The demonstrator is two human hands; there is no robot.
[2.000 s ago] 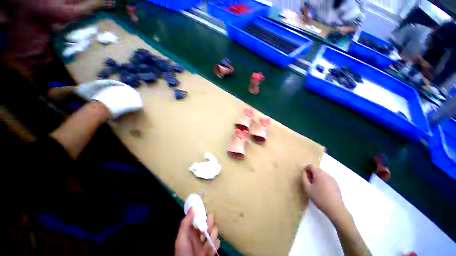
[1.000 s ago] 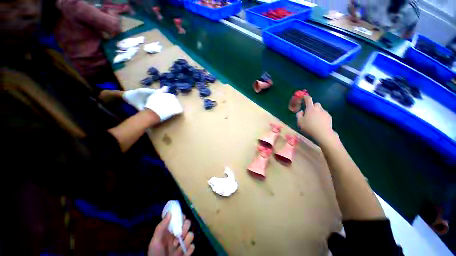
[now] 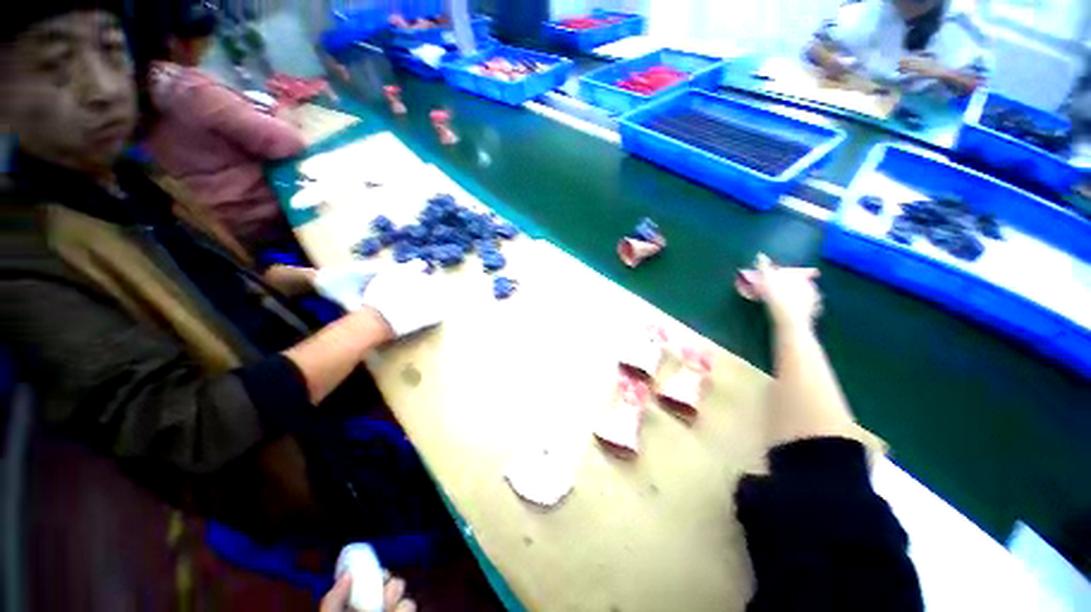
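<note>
My right hand (image 3: 790,294) reaches over the green belt, its fingers closed on a figure part (image 3: 750,285) that they partly hide. My left hand (image 3: 369,598), cut off by the bottom edge, holds the white glue bottle (image 3: 360,574); its nozzle is not visible. Three flesh-pink figure parts with red-pink tops stand close together on the cardboard (image 3: 479,418), flared ends down; the nearest is a figure part (image 3: 622,414). A crumpled white tissue (image 3: 540,475) lies nearer me.
A gloved neighbour (image 3: 132,347) sits at left by heaped dark pieces (image 3: 443,232). A figure part with dark piece (image 3: 641,245) lies on the conveyor belt (image 3: 694,269). Blue trays (image 3: 766,182) stand beyond. White paper (image 3: 957,544) lies at lower right. Other people sit farther off.
My right hand went from the bench to the belt and has closed on the figure part there, shifting it slightly right. My left hand with the bottle is lower in view. The view has shifted.
</note>
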